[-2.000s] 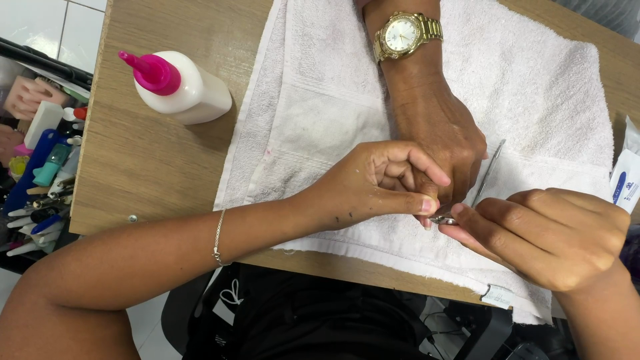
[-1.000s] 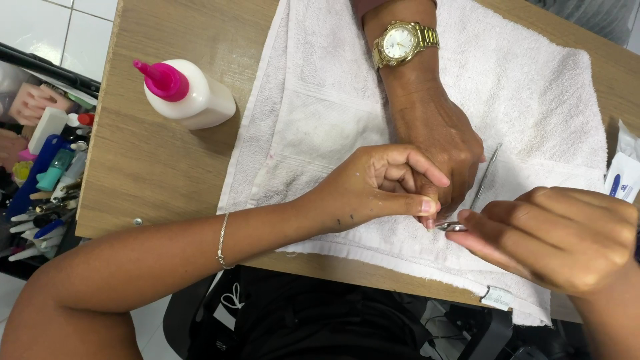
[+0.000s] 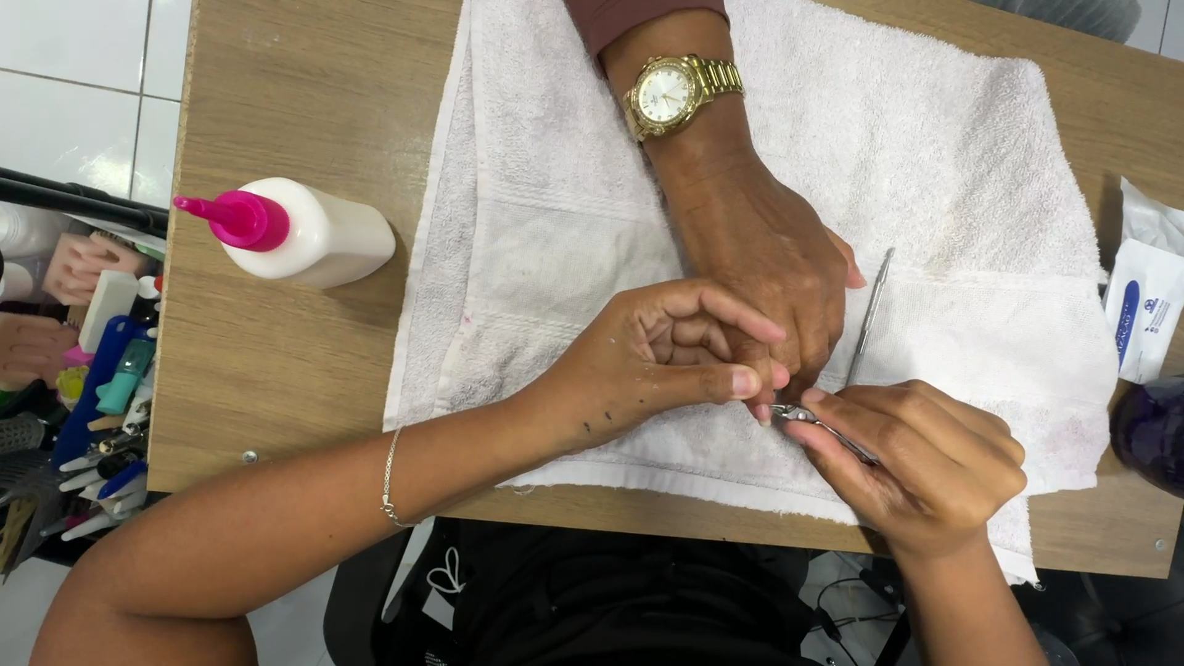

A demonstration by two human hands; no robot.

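My left hand (image 3: 689, 347) grips a finger of another person's hand (image 3: 772, 268), which lies palm down on a white towel (image 3: 564, 240). That person wears a gold wristwatch (image 3: 668, 94). Between the thumb and fingers of my right hand (image 3: 916, 453) are metal cuticle nippers (image 3: 797, 413), their jaws at the tip of the held finger. Whether the jaws touch the skin cannot be told. A thin metal manicure tool (image 3: 869, 319) lies on the towel just above my right hand.
A white bottle (image 3: 324, 231) with a pink nozzle stands on the wooden table (image 3: 277, 370) at left. At the right edge are a white printed packet (image 3: 1147, 305) and a dark round object (image 3: 1152, 435). Pens and tools crowd a holder (image 3: 102, 444) at far left.
My right hand has shifted slightly around the nippers, whose jaws stay by the same fingertip. My left hand keeps its hold on the finger.
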